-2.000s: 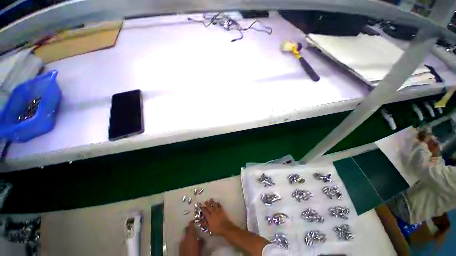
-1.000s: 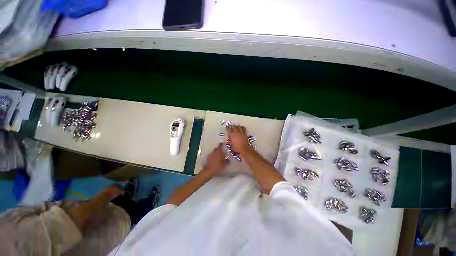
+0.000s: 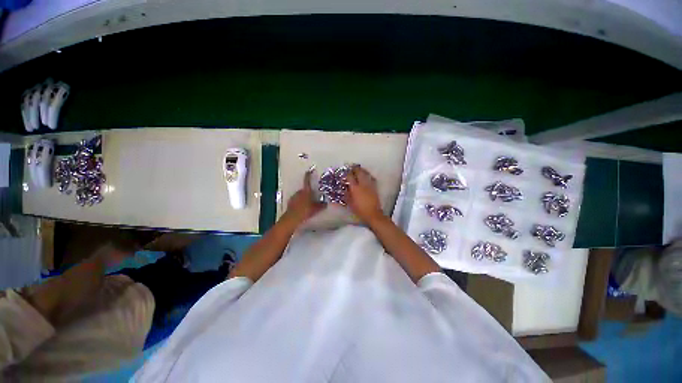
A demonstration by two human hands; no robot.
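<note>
A small pile of shiny plated parts (image 3: pixel 334 184) lies on the beige work board (image 3: pixel 295 141) in front of me. My left hand (image 3: pixel 304 200) is at the pile's left side with its fingers apart. My right hand (image 3: pixel 362 193) is at the pile's right side, its fingertips touching the parts. Whether a part is between any fingers is too small to tell. One or two loose parts (image 3: pixel 303 155) lie above my left hand.
A white foam sheet (image 3: pixel 472 154) with several heaps of plated parts is at my right. At left, a white handheld device (image 3: pixel 235 179) lies on another board (image 3: pixel 172 142), with a larger parts pile (image 3: pixel 81 173) and more devices (image 3: pixel 45 105). A person's arm (image 3: pixel 75 277) is at lower left.
The view has tilted down, and the shelf with the phone has left it. My hands now flank the parts, which are gathered into a more compact pile; my right hand no longer covers them.
</note>
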